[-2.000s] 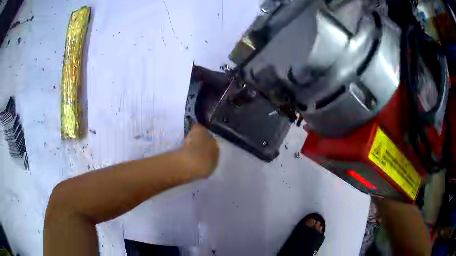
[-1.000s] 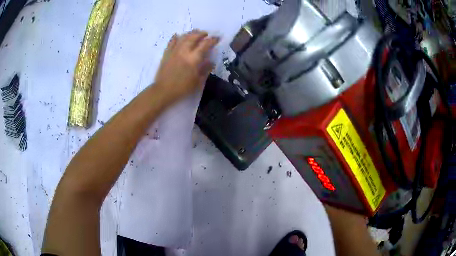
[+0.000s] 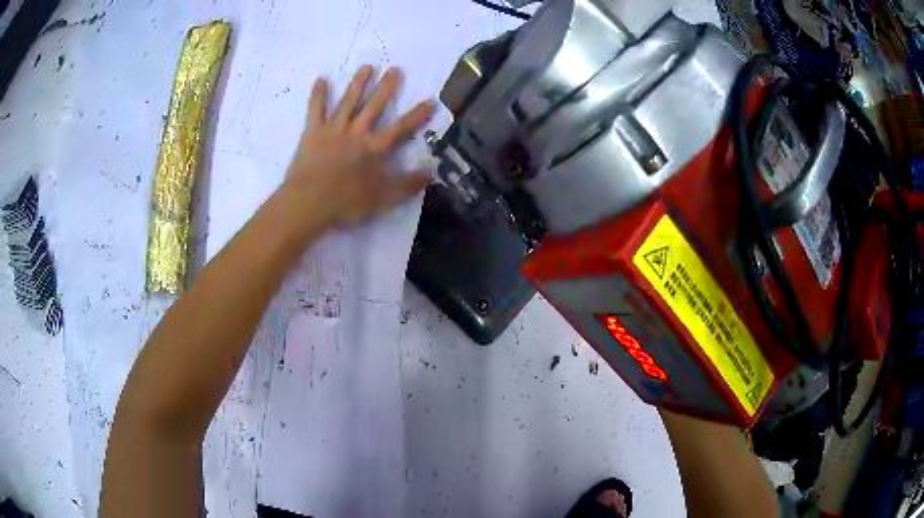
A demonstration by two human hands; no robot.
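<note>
The cloth cutting machine stands right of centre, with a silver motor, a red body and a lit red display. Its dark base plate shows below the motor. My left hand lies palm down with fingers spread on the white paper marker, left of the machine. It holds nothing. My right forearm runs up behind the red body; my right hand is hidden by the machine, so its grip cannot be seen.
A wrapped gold-yellow bar lies on the paper at the left. A striped dark offcut is at the far left. A black cord loops on the machine. Heaped cloth is at the right. A sandalled foot shows at the bottom.
My left hand has moved from beside the base plate up the paper and its fingers have spread flat. The machine has shifted left in view and its display now shows clearly.
</note>
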